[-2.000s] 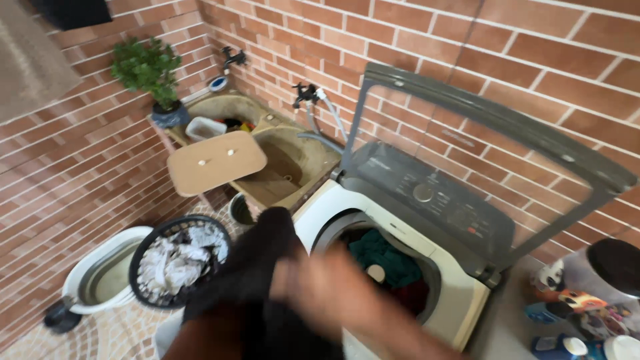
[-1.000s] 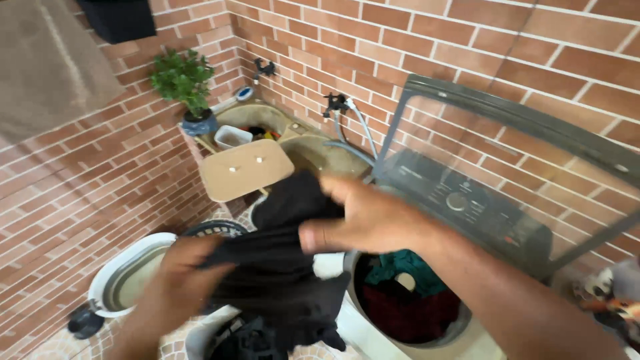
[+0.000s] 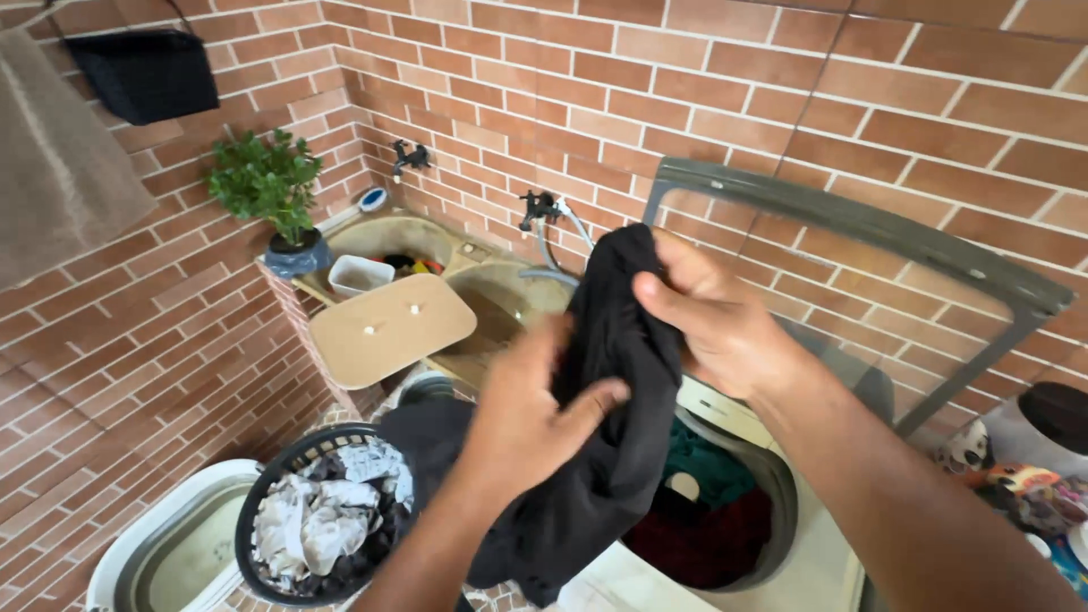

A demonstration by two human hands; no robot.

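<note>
A black cloth garment [image 3: 595,442] hangs bunched between my hands, in front of the washing machine's left edge. My right hand [image 3: 705,314] grips its upper end between thumb and fingers. Lower on the left, my left hand [image 3: 544,399] is around the cloth, slightly blurred, its thumb over the front. Behind, the top-loading washing machine [image 3: 824,527] has its lid [image 3: 833,212] raised, and teal cloth [image 3: 705,459] and dark red cloth [image 3: 714,544] lie in its drum. A round black basket [image 3: 251,518] of light and dark laundry is at lower left.
A double laundry sink [image 3: 391,234] with a beige board [image 3: 391,331] across its front stands by the brick wall, a potted plant [image 3: 268,187] at its corner. A white tub [image 3: 127,544] is at lower left. Containers [image 3: 1020,459] stand at right; a black holder [image 3: 144,72] hangs at upper left.
One second ago the black garment was spread lower between my hands; now it is held higher and bunched. My left hand has moved up and inward. The laundry basket is in fuller view.
</note>
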